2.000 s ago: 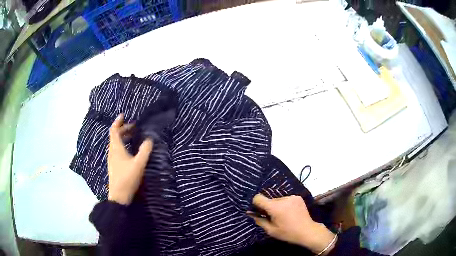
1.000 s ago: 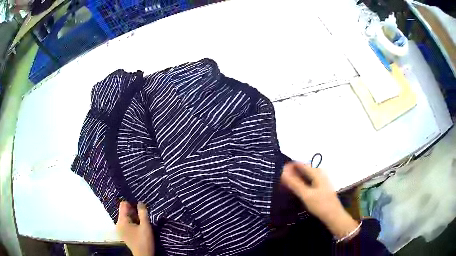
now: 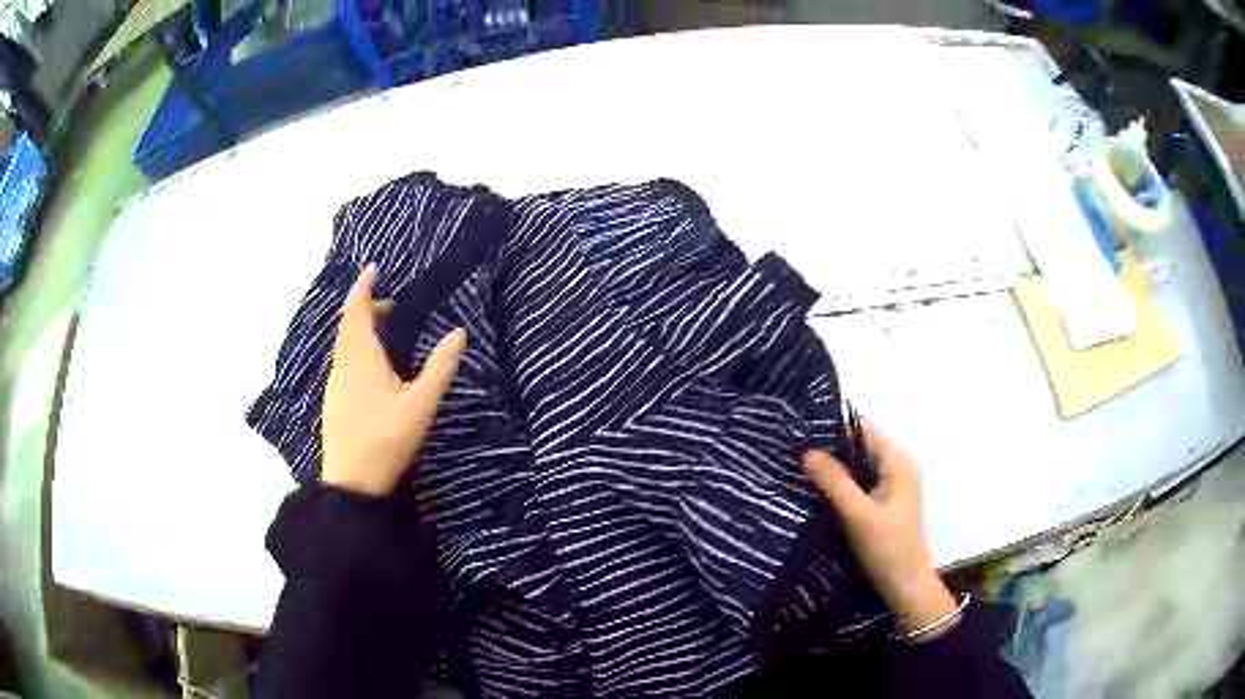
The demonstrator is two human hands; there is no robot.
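Note:
A dark garment with thin broken white stripes (image 3: 601,396) lies bunched on the table. A plain dark band (image 3: 444,290) crosses its upper left. My left hand (image 3: 387,399) lies over the left part, thumb and fingers apart, fingertips at the band. My right hand (image 3: 885,512) is at the garment's right edge, thumb and fingers bent towards each other. Dark pointed shapes show by its fingertips; I cannot tell whether they are cloth or a small tool, or whether the hand grips anything.
The large white table (image 3: 178,451) bears a tan card (image 3: 1085,369) at the right, with a white strip (image 3: 1079,280) over it. A tape roll (image 3: 1131,191) stands behind them near clear plastic. Blue crates (image 3: 266,89) stand beyond the far left edge.
My left hand has moved up from the lower edge onto the cloth near the band. My right hand is at the right edge, where a flap of cloth now sticks out. The view has shifted.

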